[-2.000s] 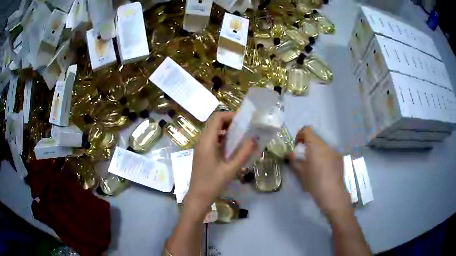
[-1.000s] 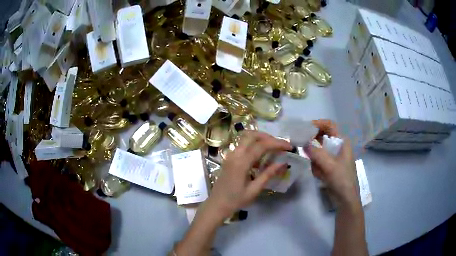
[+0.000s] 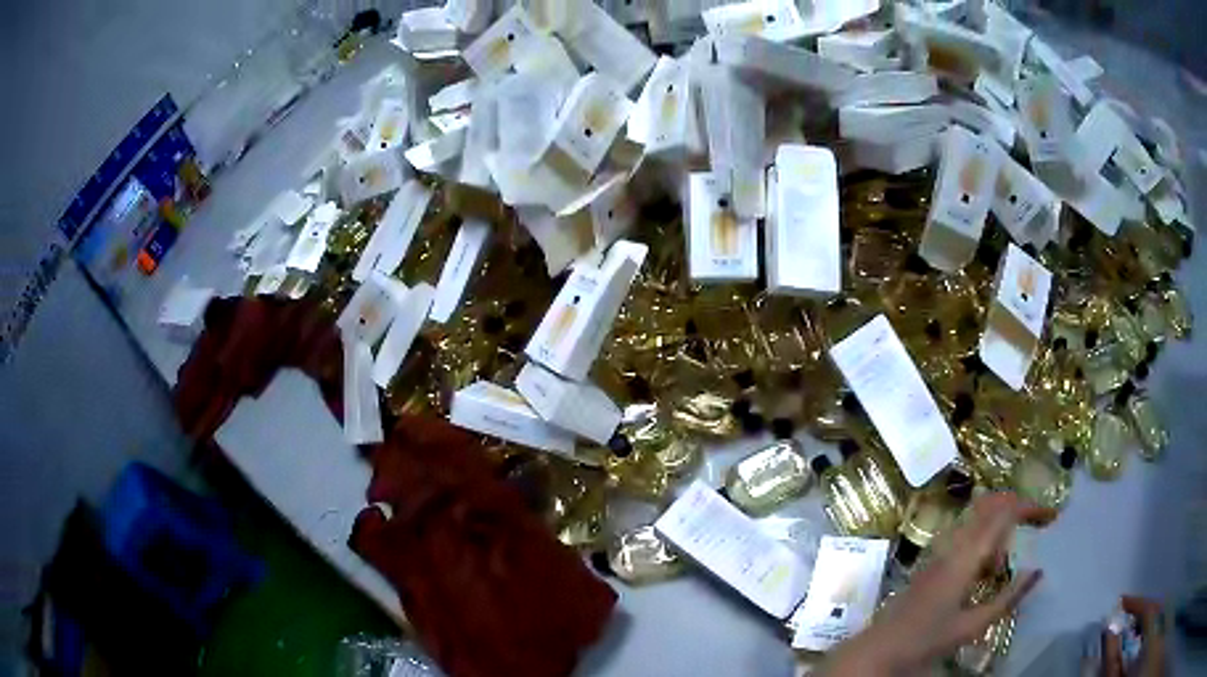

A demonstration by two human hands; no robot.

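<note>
My left hand (image 3: 946,582) is at the lower right, fingers apart over bottles; no grip on one shows. My right hand (image 3: 1136,641) is at the bottom right corner, cut off by the edge, with small white parts (image 3: 1125,627) in its fingers. A clear bottle (image 3: 768,476) of pale yellow liquid with a black cap lies left of my left hand. A white carton (image 3: 843,591) lies flat by my left wrist. Another carton (image 3: 735,546) lies beside it, and one (image 3: 894,399) rests on the bottle heap.
A heap of loose white cartons (image 3: 530,126) covers the far side, over many yellow bottles. Dark red cloth (image 3: 490,556) lies at the table's left edge. A blue crate (image 3: 166,542) stands on the green floor (image 3: 285,608) at lower left. A blue printed item (image 3: 133,218) is at upper left.
The view has swung left, so cloth, floor and crate show more and the carton stack is out of view. My hands have moved apart; the carton between them is no longer seen there.
</note>
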